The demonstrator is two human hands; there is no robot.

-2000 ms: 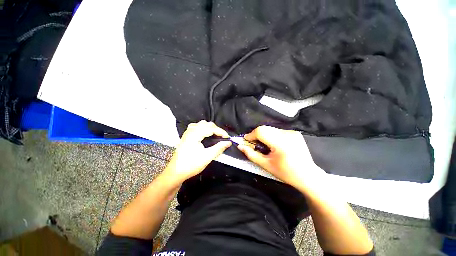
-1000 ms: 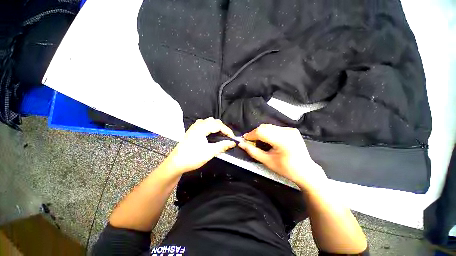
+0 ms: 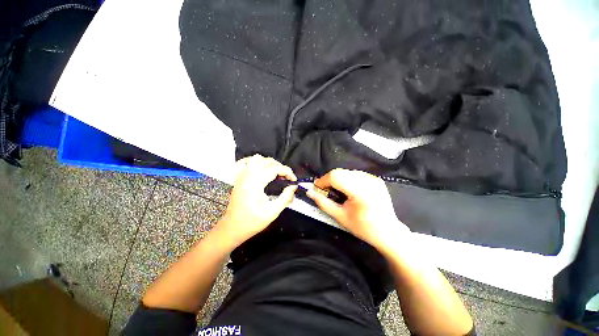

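A black hooded jacket [image 3: 394, 72] specked with pale lint lies spread before me. Its drawcord [image 3: 322, 87] curves loosely above my hands. The front zip [image 3: 453, 188] runs from my fingers to the right, above a smooth dark facing [image 3: 479, 220]. My left hand [image 3: 257, 193] pinches a dark edge of the jacket near the table's front edge. My right hand [image 3: 354, 195] is close beside it, with a small gap between the fingertips. It holds small dark thread snips [image 3: 336, 195], mostly hidden in the palm, with something pale at the fingertips.
The white table [image 3: 144, 79] shows around the jacket. Dark garments [image 3: 49, 72] lie at the left, others [image 3: 583, 262] at the right edge. A blue crate [image 3: 88, 147] is under the table's left edge. A cardboard box [image 3: 52, 308] stands on the stone floor [image 3: 85, 223] at lower left.
My fingertips, touching one second ago, are now slightly apart. The jacket sits a little further right in view than two seconds ago. A pale dotted zip line now shows above my right hand.
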